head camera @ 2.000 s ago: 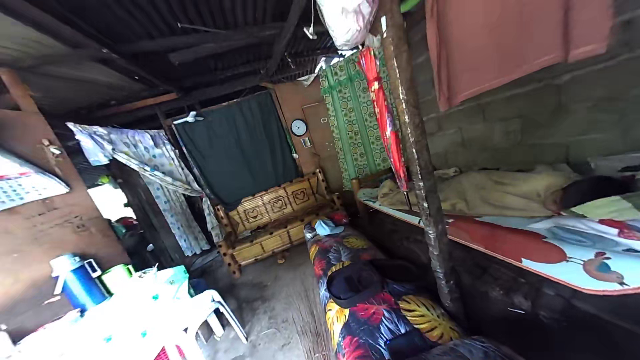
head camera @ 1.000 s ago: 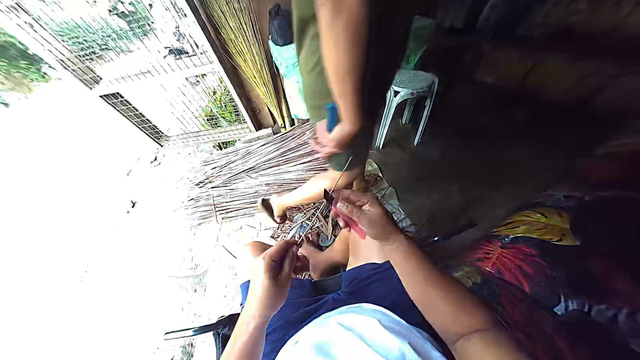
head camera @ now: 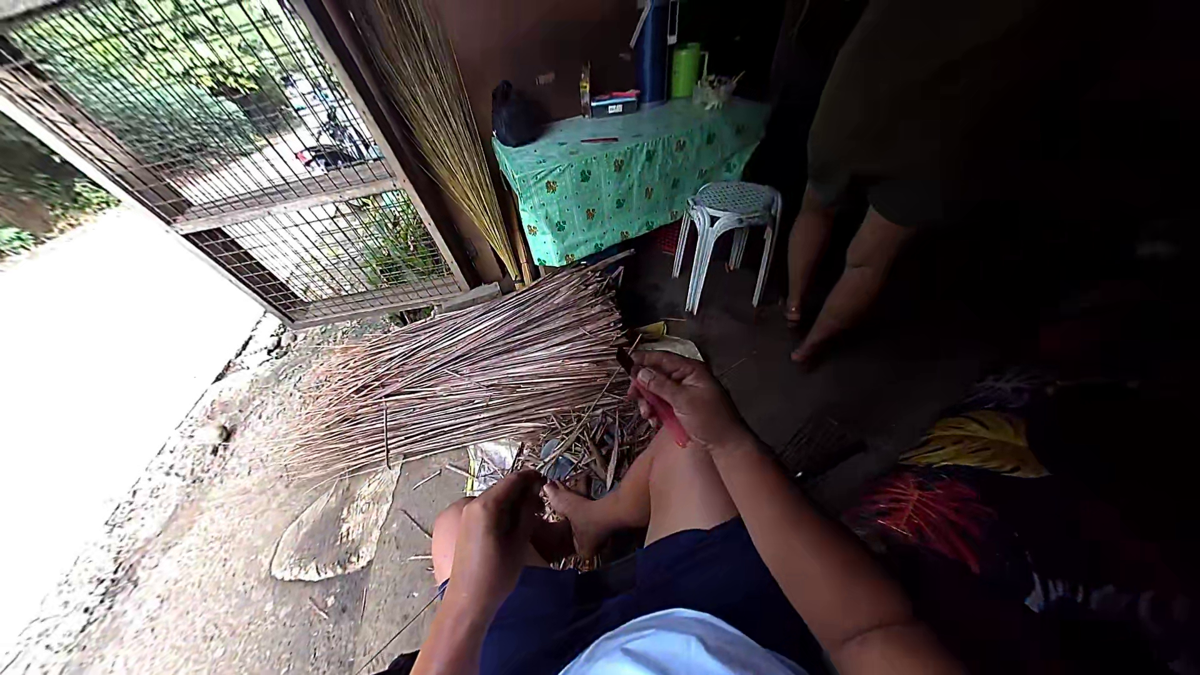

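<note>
In my right hand point(head camera: 682, 398), raised over my knee, is a knife point(head camera: 667, 419) with a red handle and a short dark blade. My left hand point(head camera: 506, 511) is closed near my other knee, pinching what looks like a thin stick; a thin strand point(head camera: 398, 630) runs below that hand. Beyond my hands lies a large pile of thin dry sticks, likely palm-leaf midribs point(head camera: 469, 370). Short scraps and shavings point(head camera: 600, 450) cover the floor between my feet.
A white plastic stool point(head camera: 731, 211) stands before a table with a green patterned cloth point(head camera: 609, 202). Upright bundled sticks point(head camera: 450, 131) lean beside a wire-mesh gate point(head camera: 319, 202). Another person point(head camera: 858, 253) stands at the right. Patterned fabric point(head camera: 975, 459) lies at my right.
The view has swung from the room to my lap and the stick pile. The other person, close by my knees one second ago, has moved away to the right.
</note>
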